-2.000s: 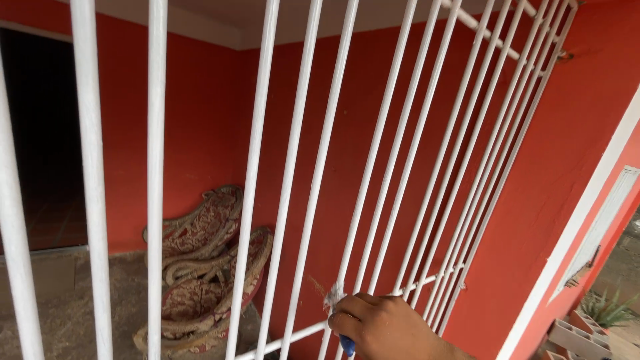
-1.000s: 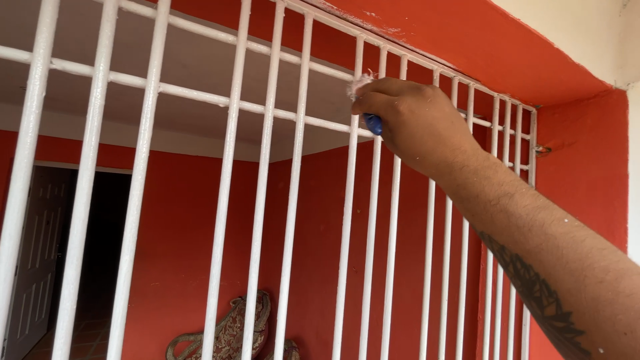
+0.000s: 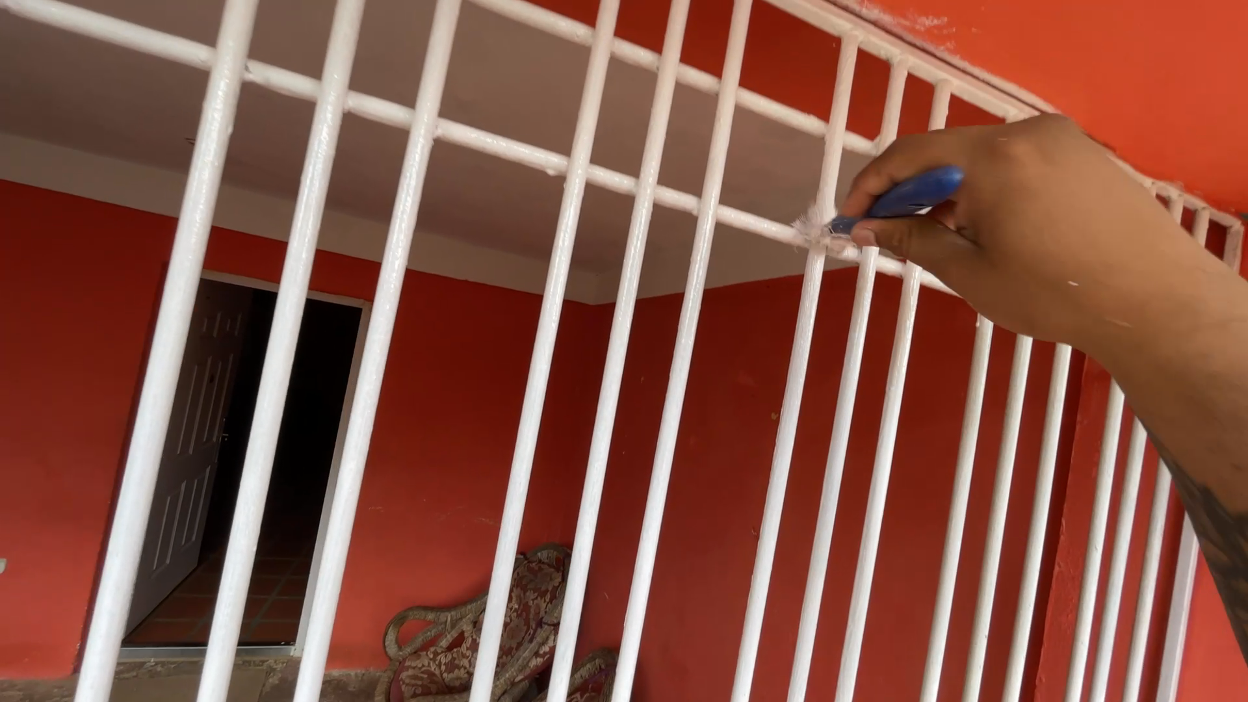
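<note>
My right hand [image 3: 1014,210] reaches in from the right and pinches a paintbrush [image 3: 912,195] with a blue handle. The brush's splayed, whitish bristles touch a joint where a vertical bar meets the upper crossbar of a white metal window grille [image 3: 702,210]. Wet-looking white paint shines on several bars at the left. Behind my fingers, parts of the bars and crossbar are hidden. My left hand is out of view.
Behind the grille stand red walls [image 3: 468,409] and a doorway with a white panelled door [image 3: 190,429] ajar. Ornate patterned upholstered furniture [image 3: 478,634] sits low in the corner. A red lintel [image 3: 1102,58] runs above the grille.
Two seconds ago my right hand was low on the grille, at a lower crossbar; it then rose to the upper part, where it is now. The view has tilted up.
</note>
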